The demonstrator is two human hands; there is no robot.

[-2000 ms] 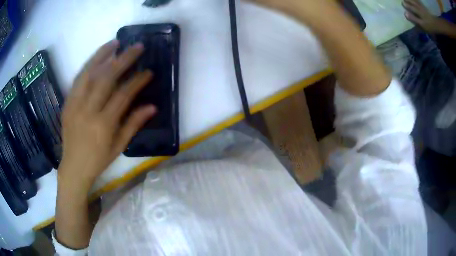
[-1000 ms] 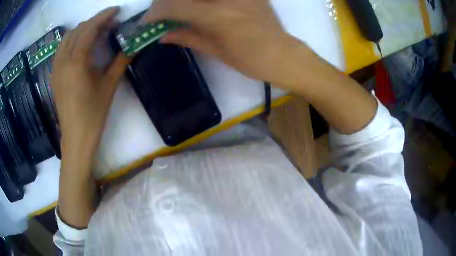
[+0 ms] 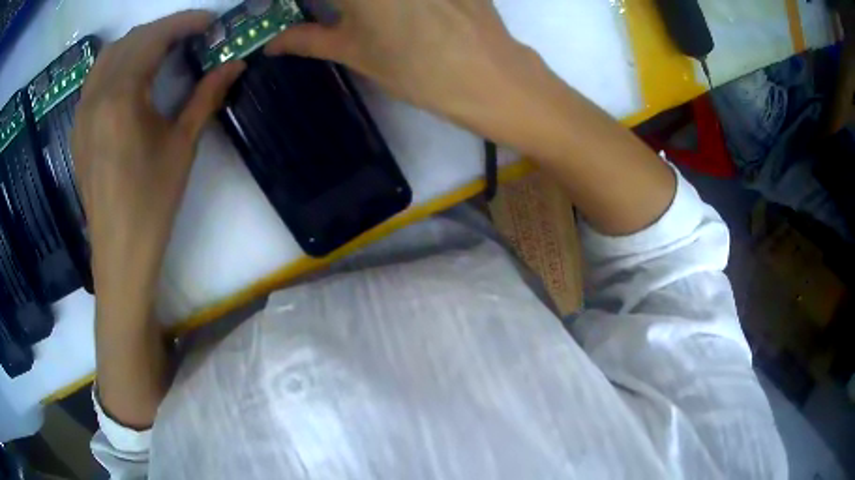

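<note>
A black housing (image 3: 314, 150) lies tilted on the white table covering, its near end by the table edge. A green circuit board (image 3: 246, 34) lies across its far end. My left hand (image 3: 141, 122) has thumb and fingers around the board's left end. My right hand (image 3: 403, 47) has its thumb at the board's right part; its other fingertips are cut off by the top edge or hidden. Both hands touch the board or housing end.
Several black housings (image 3: 42, 206) with green boards stand in a row at the left. An electric screwdriver (image 3: 686, 30) is at the upper right by yellow tape (image 3: 656, 70). A black cord (image 3: 490, 171) crosses the table edge. A person's jeans and a red object (image 3: 703, 141) show beyond.
Two seconds ago my left hand lay on the housing and my right arm reached away. Now both hands are at a green board on the tilted housing; since one second ago the board sits lower against it.
</note>
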